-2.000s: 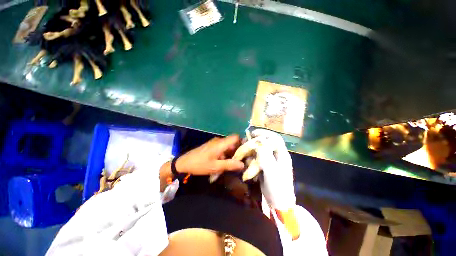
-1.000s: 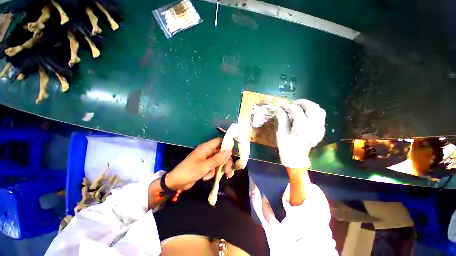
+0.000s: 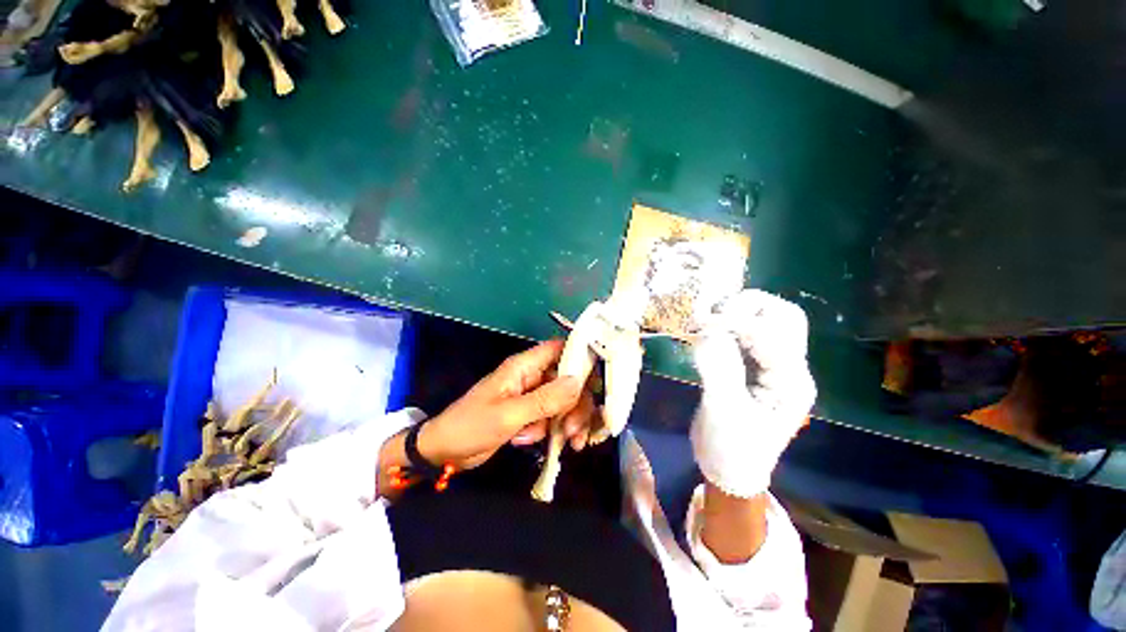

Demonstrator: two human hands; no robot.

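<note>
My left hand (image 3: 512, 401), bare with a dark band and orange beads, holds a tan figure body (image 3: 621, 380) by its legs over the bench's front edge. The body's upper part is close to the front left edge of the yellow-brown glue card (image 3: 638, 257), which has a whitish patch. My right hand (image 3: 751, 383), in a white glove, is at the card's front right corner with its fingertips pinched. A thin applicator seems to run from them towards the body; its tip is hard to make out.
Black-covered figures with tan legs (image 3: 146, 146) lie at the bench's far left. A clear plastic bag (image 3: 492, 25) is at the back. A blue bin (image 3: 185, 370) with tan bodies stands below left, beside blue stools (image 3: 80, 463). A dark heating box (image 3: 1013, 210) is right, an open carton (image 3: 945, 543) below.
My hands were together over my lap, then the gloved hand moved onto the card. It is now lower, at the card's corner. The orange glow under the box has dimmed.
</note>
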